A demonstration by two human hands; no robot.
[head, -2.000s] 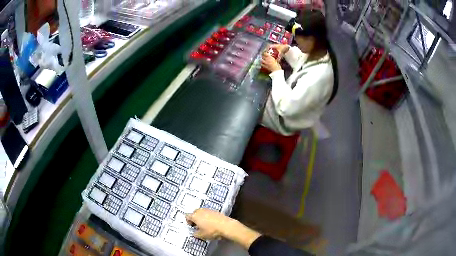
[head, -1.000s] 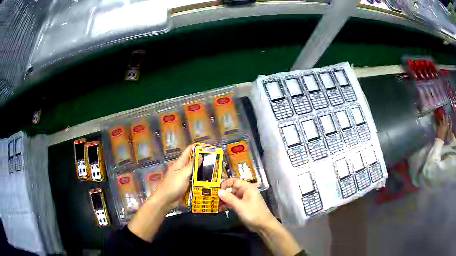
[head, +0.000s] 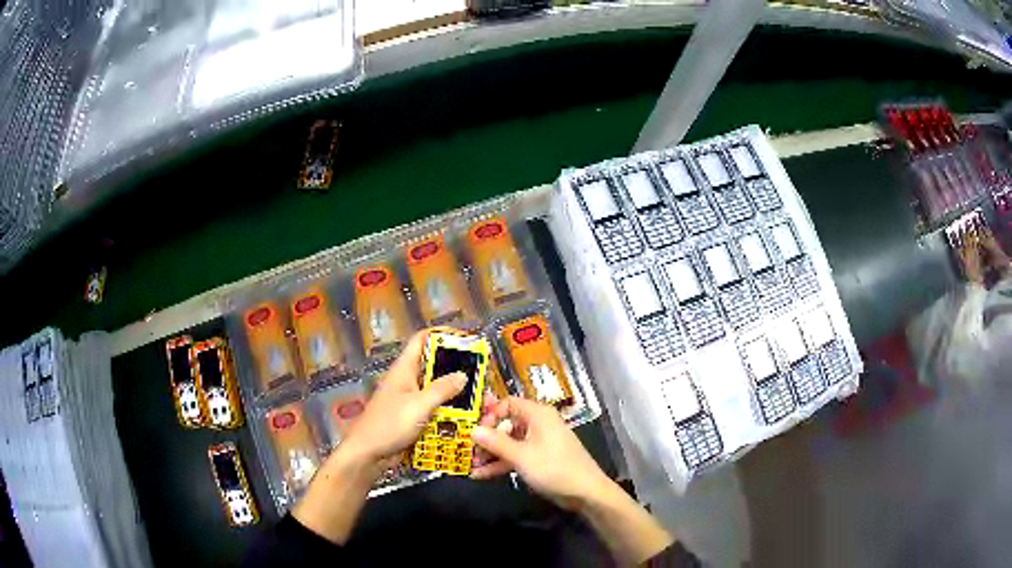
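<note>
My left hand [head: 388,416] holds an orange-yellow phone [head: 448,405] upright in front of me, its thumb lying across the dark screen. My right hand [head: 527,444] pinches at the lower right edge of the phone, by the yellow keypad. Whether the fingers also hold something small and pale is unclear. Behind and below the hands lies a clear blister tray [head: 344,257] with orange bodies [head: 377,311] marked by red ovals. My hands hide part of its lower row.
A white sheet stack [head: 716,388] with front panels [head: 666,208] is at right. Loose phone bodies [head: 218,383] lie at left; others lie on the green belt [head: 444,139]. Another white stack [head: 56,477] is far left. A pale post [head: 694,83] rises behind. A person's sleeve [head: 965,344] shows far right.
My left thumb has moved onto the screen, and the phone has tilted slightly. My right hand remains at its lower edge. The phone bodies on the green belt appear shifted right.
</note>
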